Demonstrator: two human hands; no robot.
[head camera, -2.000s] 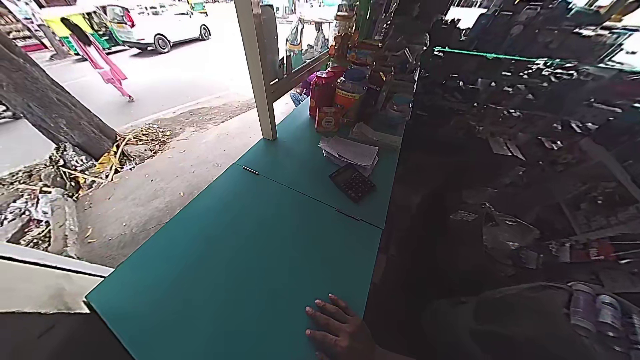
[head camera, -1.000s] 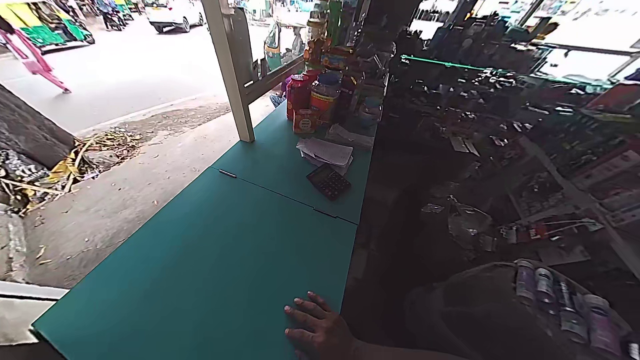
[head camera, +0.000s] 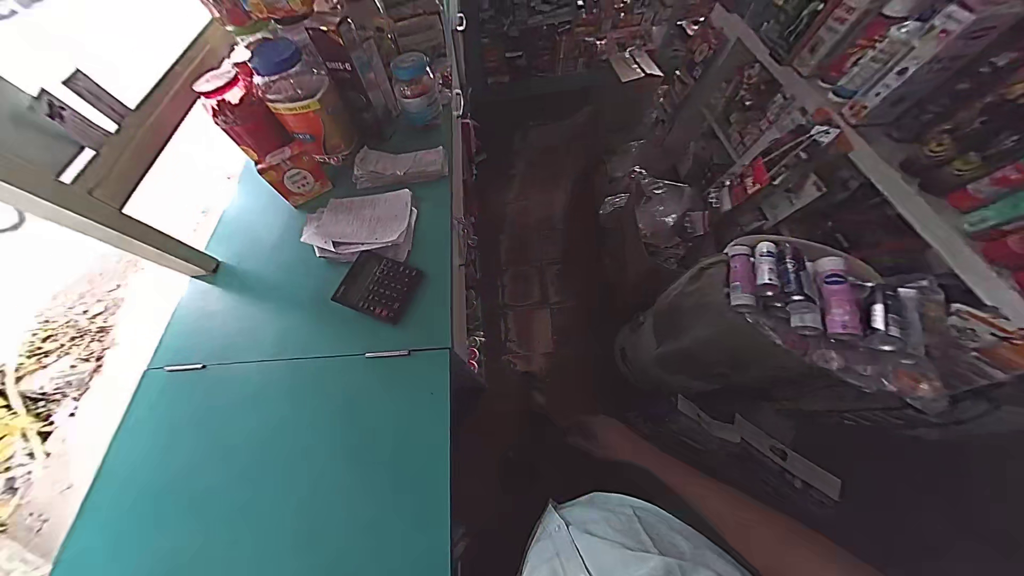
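Note:
My right hand (head camera: 590, 433) is low in the dark gap beside the counter's right edge, its forearm reaching in from the lower right. Shadow and blur hide the fingers, and whether they hold anything cannot be told. My left hand is out of view. On the green hinged counter (head camera: 304, 456) a black calculator (head camera: 378, 286) lies face up, just below a stack of paper sheets (head camera: 364, 220). A second pile of papers (head camera: 400, 166) is farther back. Behind them stand a red jar (head camera: 244, 112), a blue-lidded jar (head camera: 304, 100) and a small orange box (head camera: 294, 174).
A tiled floor (head camera: 528, 308) runs along the counter's right side. At the right, bottles (head camera: 836, 296) stand in plastic on a large covered container (head camera: 680, 328). Stocked shelves (head camera: 920, 192) line the far right. A wooden post (head camera: 104, 224) meets the counter at the left.
My right hand rested on the counter in both earlier frames; now it is off it, in the dark gap to the right. The view has swung right and down.

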